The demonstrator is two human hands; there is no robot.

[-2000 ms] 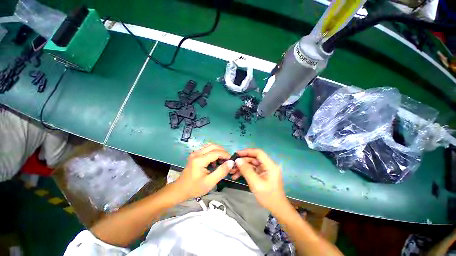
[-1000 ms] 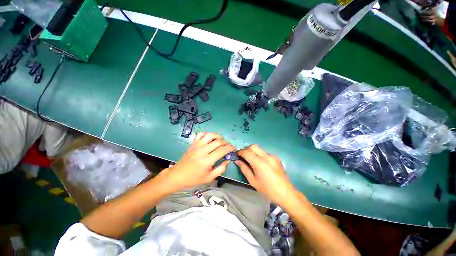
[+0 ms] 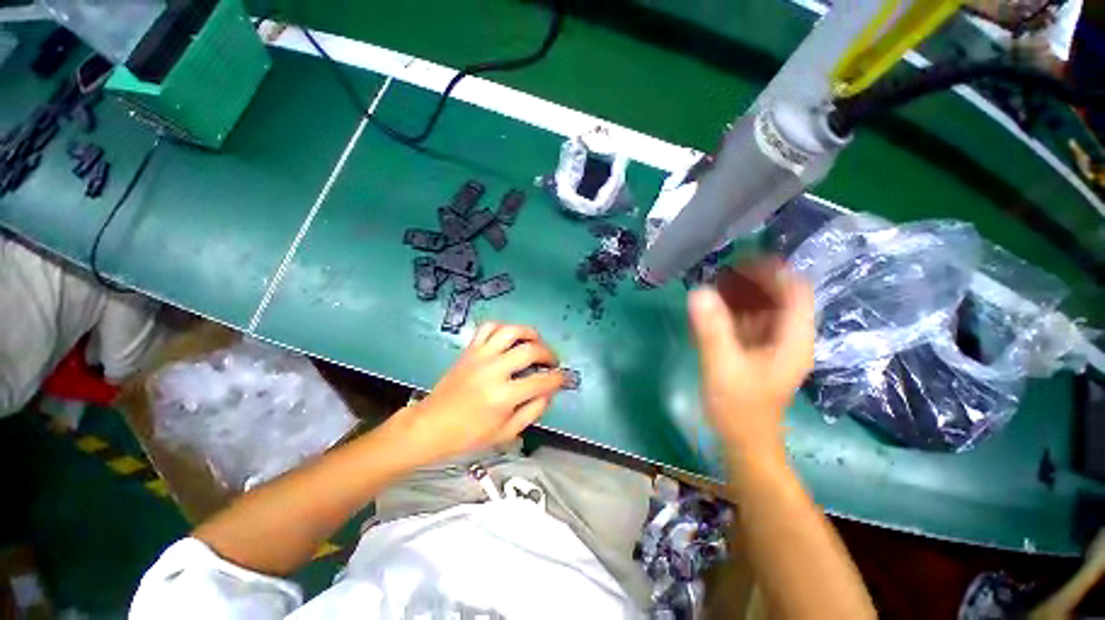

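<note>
My left hand [image 3: 491, 385] is at the bench's near edge and holds a small black housing [image 3: 567, 378] between its fingers; the housing's right end sticks out. My right hand [image 3: 757, 345] is blurred, raised over the bench right of the screwdriver's tip, near the clear bag. Its fingers look apart; whether it holds anything small cannot be told. It hides most of the dark parts there. A loose pile of black housings [image 3: 457, 257] lies left of centre. A heap of small black parts [image 3: 611, 254] lies beside the tip of the grey hanging screwdriver [image 3: 742, 164].
A small open bag [image 3: 591, 176] stands by the white rail. A clear plastic bag of black parts [image 3: 915, 388] lies right. A green box [image 3: 194, 75] stands left, with black cable nearby. A carton of plastic bags [image 3: 248, 412] is below left. Another person's sleeve [image 3: 73, 315] shows far left.
My right hand has left the housing and moved right and forward. My left hand stays near the edge with the housing. The hanging screwdriver has swung slightly.
</note>
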